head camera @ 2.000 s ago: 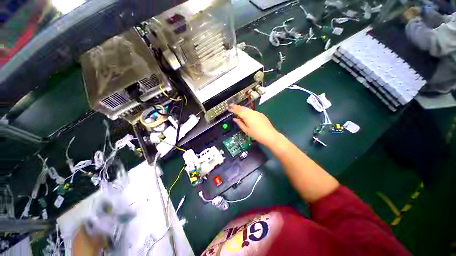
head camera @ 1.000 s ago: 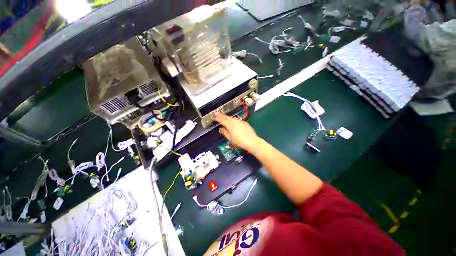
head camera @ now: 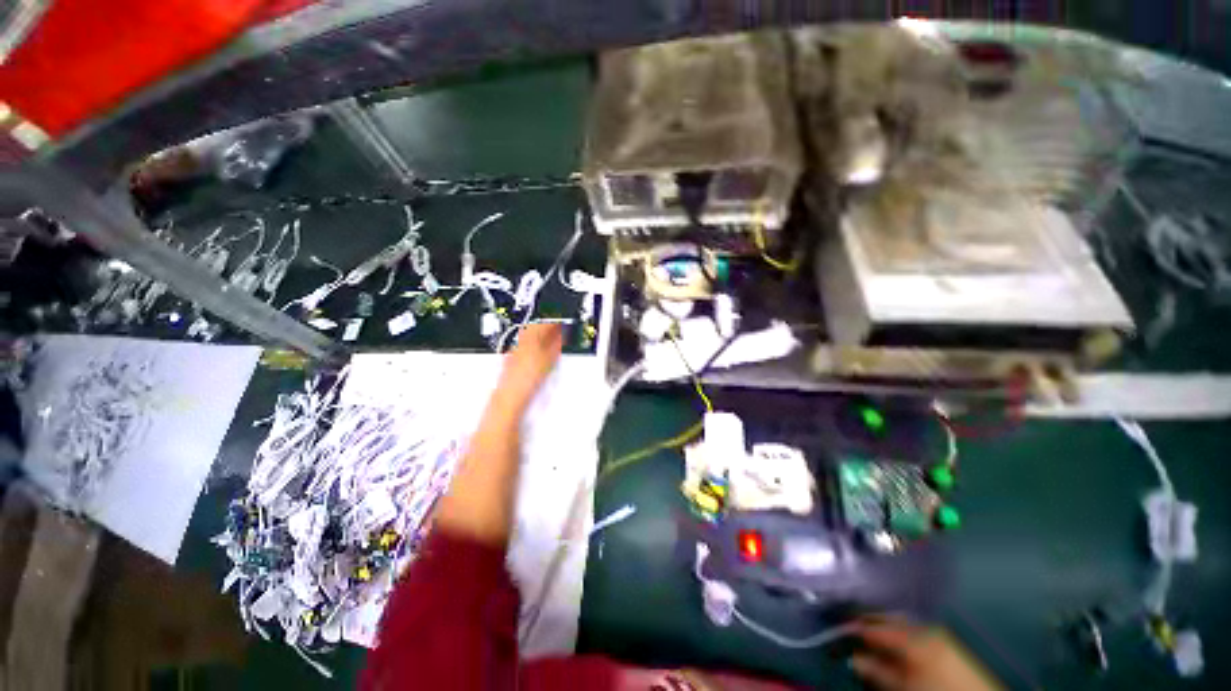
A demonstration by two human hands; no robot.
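A corded board (head camera: pixel 705 493) sits at the left side of the white socket block (head camera: pixel 770 475) on the black fixture. Its white cord (head camera: pixel 790 639) loops along the fixture's front, with a lump near its left end. The green fixture board (head camera: pixel 884 497) and lit red switch (head camera: pixel 751 545) show there. My left hand (head camera: pixel 536 354) reaches to the white sheet's rear edge, beside the row of corded boards (head camera: pixel 493 300); its grip is unclear. My right hand (head camera: pixel 918 656), blurred at the bottom edge, has fingertips at the cord's right end; whether they hold it is unclear.
A heap of corded boards (head camera: pixel 331 500) covers part of the white sheet (head camera: pixel 560 473). Another sheet (head camera: pixel 203 432) with cords lies far left. A vented box (head camera: pixel 695 135) and pale instrument (head camera: pixel 965 277) stand behind. Another corded board (head camera: pixel 1172 533) lies at right.
The view has turned left. My right hand has left the instrument's front and come down to the fixture's front. My left hand has come into view at the rear row.
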